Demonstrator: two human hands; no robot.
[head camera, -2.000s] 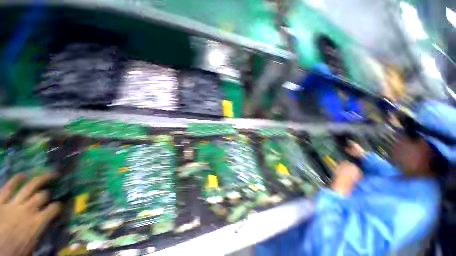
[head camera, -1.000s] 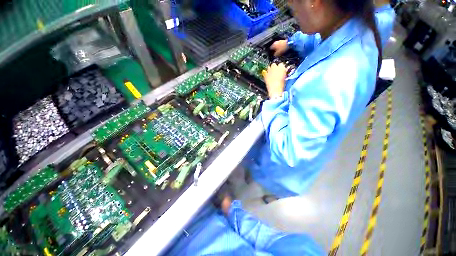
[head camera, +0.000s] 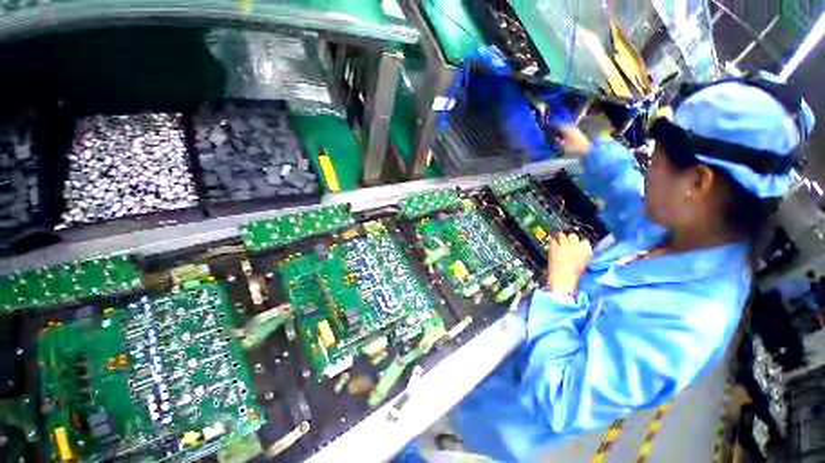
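Neither of my hands is in view. A green main circuit board (head camera: 149, 371) lies in a black pallet (head camera: 271, 398) at the lower left, nearest to me. A second main board (head camera: 357, 298) lies in the middle, and a third (head camera: 470, 249) lies further right. Each has small silver-white parts and a yellow component (head camera: 326, 334). Narrow circuit boards (head camera: 297, 226) lie along the rear of the pallets. Pale green and metal clamps (head camera: 267, 325) stand at the board edges, some swung outward.
Behind the rail (head camera: 362, 197) are bins of dark blocks, silver-white components (head camera: 131, 167) and grey blocks (head camera: 249, 154). A clear plastic bag (head camera: 271, 68) and yellow object (head camera: 328, 170) lie nearby. A person in a blue smock (head camera: 651, 316) works at the right, one hand over a further board.
The view has swung back left, showing more of the bins and less floor. The other person's far hand has moved from the line to beside the blue container behind it. My hands remain out of view.
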